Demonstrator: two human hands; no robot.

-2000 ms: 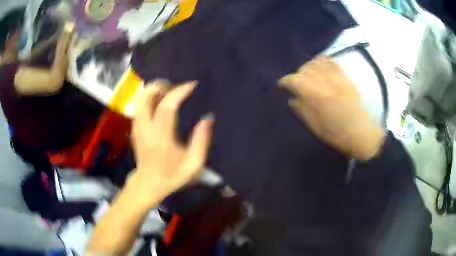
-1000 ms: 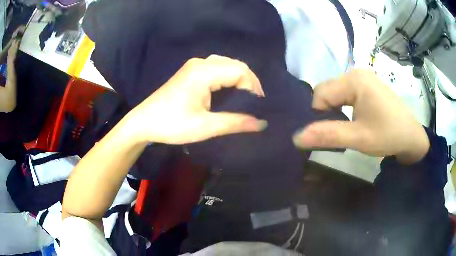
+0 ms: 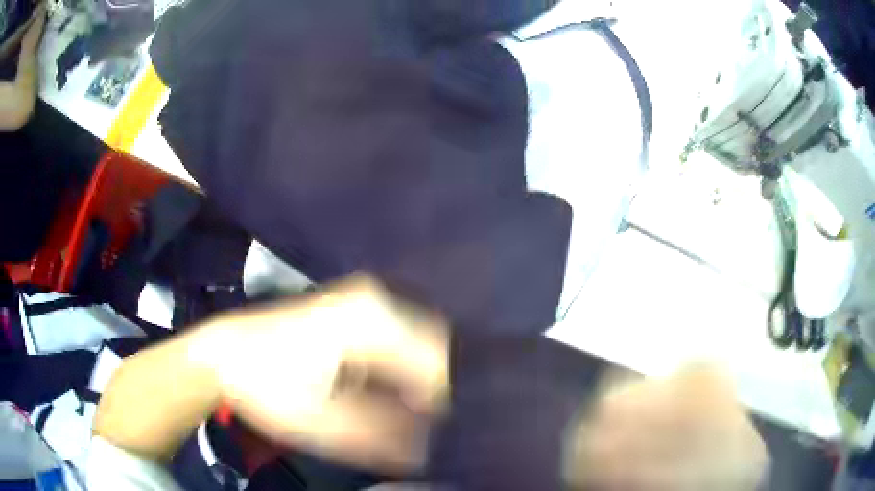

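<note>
A large dark navy panel point(image 3: 365, 144) covers the middle of the table and hangs over its front edge. A white panel point(image 3: 585, 115) with a thin dark stripe lies beside it on the right. My left hand point(image 3: 336, 369) is blurred, at the lower centre-left, with its fingers curled on the left edge of the navy cloth. My right hand point(image 3: 667, 432) is strongly blurred at the lower right, at the right edge of the hanging navy cloth; its fingers and grip cannot be made out.
The sewing machine point(image 3: 758, 86) stands at the upper right. Black-handled scissors point(image 3: 789, 316) lie by a white oval pad point(image 3: 823, 273). A red crate point(image 3: 82, 225) is at left, with navy-and-white pieces point(image 3: 72, 326) below. Another person's arm point(image 3: 19, 91) shows at far upper left.
Both hands have moved down towards the wearer. The navy cloth now extends lower between them. The view has shifted, showing the scissors and more of the table at right.
</note>
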